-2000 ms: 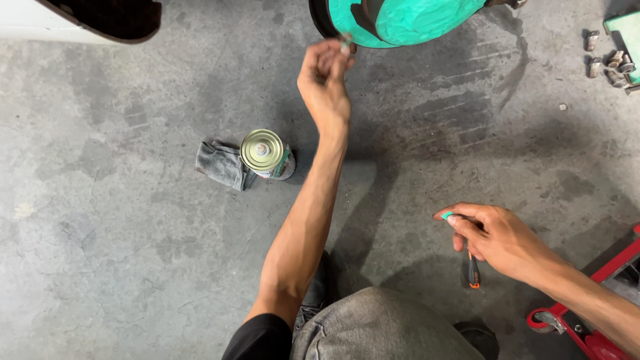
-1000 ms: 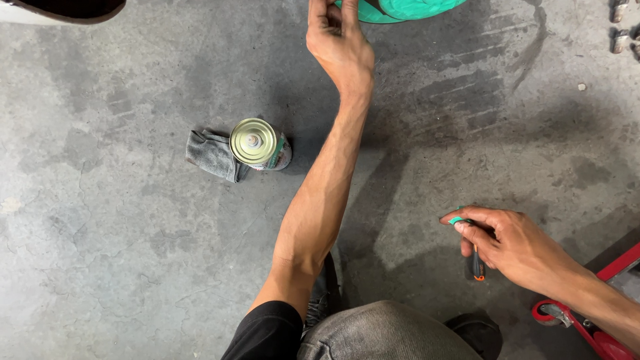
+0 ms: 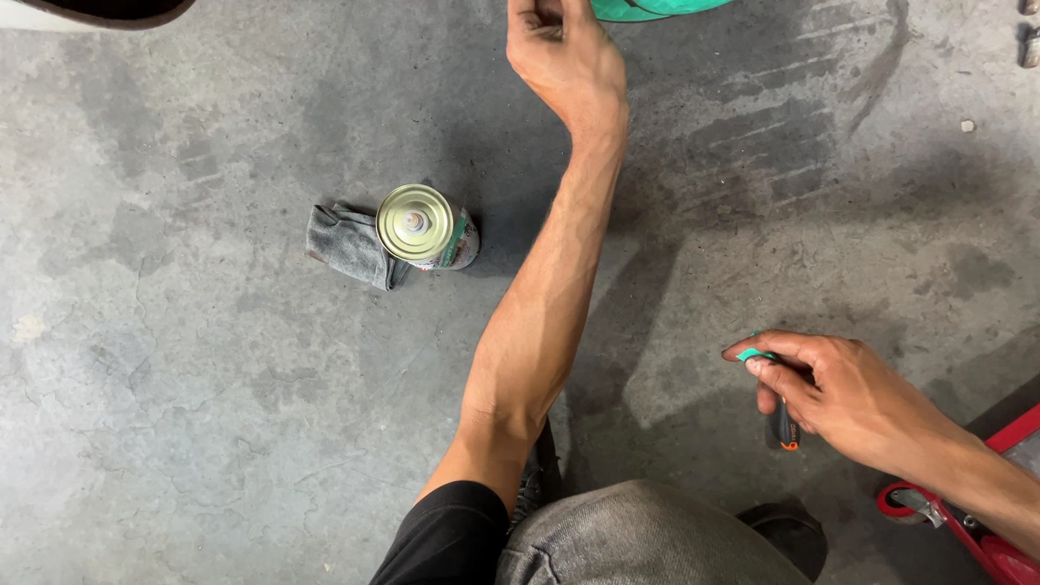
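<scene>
My left hand point(image 3: 569, 61) reaches to the top edge, its fingers curled and partly cut off by the frame; whether it holds anything cannot be told. It is just beside a teal-green masked surface point(image 3: 650, 6). At the right, my right hand point(image 3: 800, 378) pinches a small piece of green tape point(image 3: 754, 355) between thumb and forefinger. A black tool handle with an orange end point(image 3: 785, 431) shows below its curled fingers; its other end is hidden. Left of my left forearm a metal can point(image 3: 415, 223) stands on the concrete floor, partly over a folded grey cloth point(image 3: 349, 248).
A red metal frame with a caster wheel point(image 3: 902, 500) lies at the lower right, under my right forearm. Small metal parts point(image 3: 1032, 47) are at the upper right edge. A dark-rimmed white object point(image 3: 106, 12) enters at the upper left. My knee and shoes are at the bottom.
The view has shifted, so less of the green surface shows at the top. My left hand has moved to the frame's top edge. My right hand keeps its pinch on the green tape.
</scene>
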